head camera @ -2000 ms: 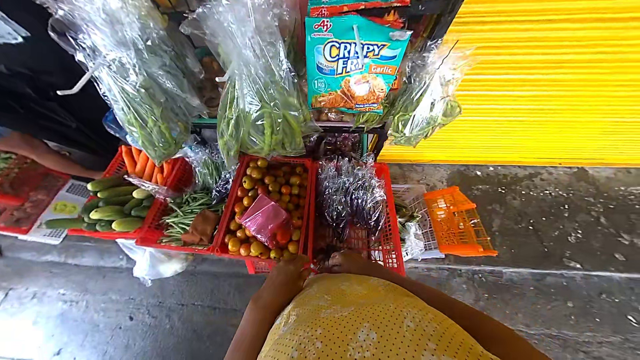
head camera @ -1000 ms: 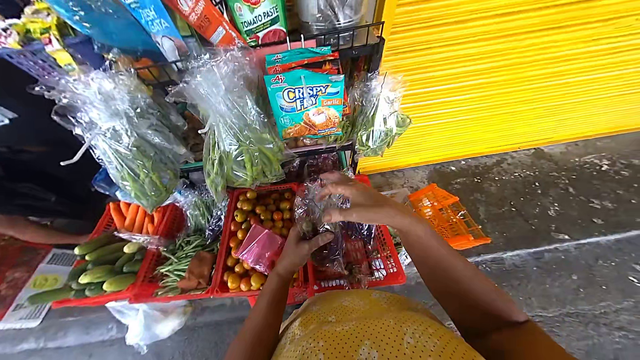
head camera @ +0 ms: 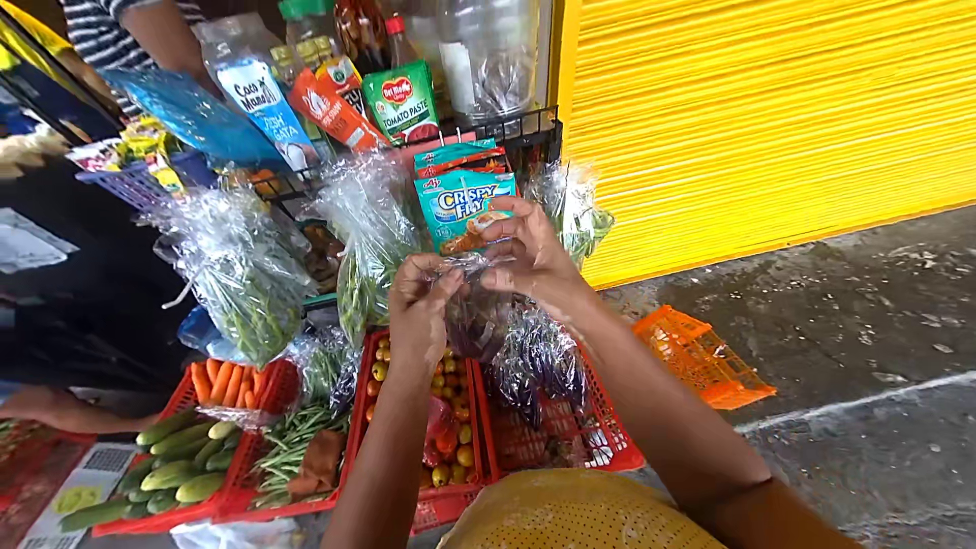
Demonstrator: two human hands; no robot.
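Between my hands, in the middle of the view, hangs a clear plastic bag (head camera: 479,316) with dark purple contents. My left hand (head camera: 421,305) pinches its top edge from the left. My right hand (head camera: 530,255) is at the bag's top from the right, thumb on the plastic and fingers curved above. Below it, more bagged dark purple vegetables (head camera: 540,362) lie in a red plastic crate (head camera: 610,408). Small yellow and red tomatoes (head camera: 461,435) fill the crate to the left, partly hidden behind my left forearm.
Cucumbers (head camera: 179,461), carrots (head camera: 225,383) and green beans (head camera: 293,450) lie in red crates at left. Bagged greens (head camera: 244,282) and seasoning packets (head camera: 461,206) hang from a black wire rack (head camera: 526,126). An orange basket (head camera: 701,358) sits on the pavement. Other people's arms (head camera: 164,38) show at left.
Both hands have risen from low at the crates to in front of the hanging packets, with the bag of purple contents. The view has tilted up, showing more of the rack.
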